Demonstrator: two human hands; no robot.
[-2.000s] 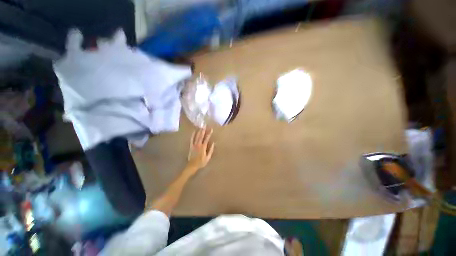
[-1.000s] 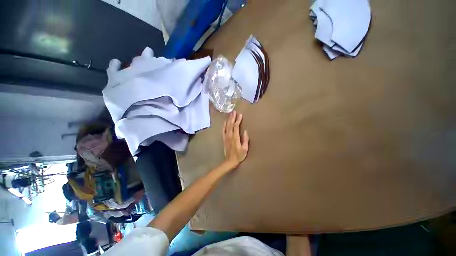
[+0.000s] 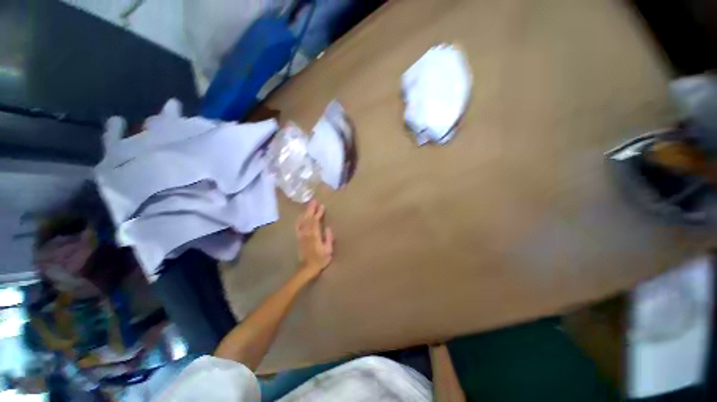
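My left hand [image 3: 315,242] lies flat on the tan table cover [image 3: 487,204], fingers slightly apart, holding nothing. Its fingertips are just below a crumpled clear plastic bag [image 3: 295,163]. A stack of white curved pieces with dark brown edges [image 3: 330,146] lies beside the bag on its right. Another stack of white curved pieces [image 3: 437,93] lies farther right. My right hand is out of view; only a forearm shows at the bottom edge below the table.
A pale grey-lilac fabric pile [image 3: 189,184] lies at the left over a dark padded board [image 3: 193,294]. A steam iron [image 3: 668,173], blurred, stands at the right edge. A blue object [image 3: 250,67] is behind the table. A white panel [image 3: 670,330] is low right.
The view has swung right from one second ago, bringing the iron back into view. My left hand stays flat on the table below the bag. The stacks look unmoved.
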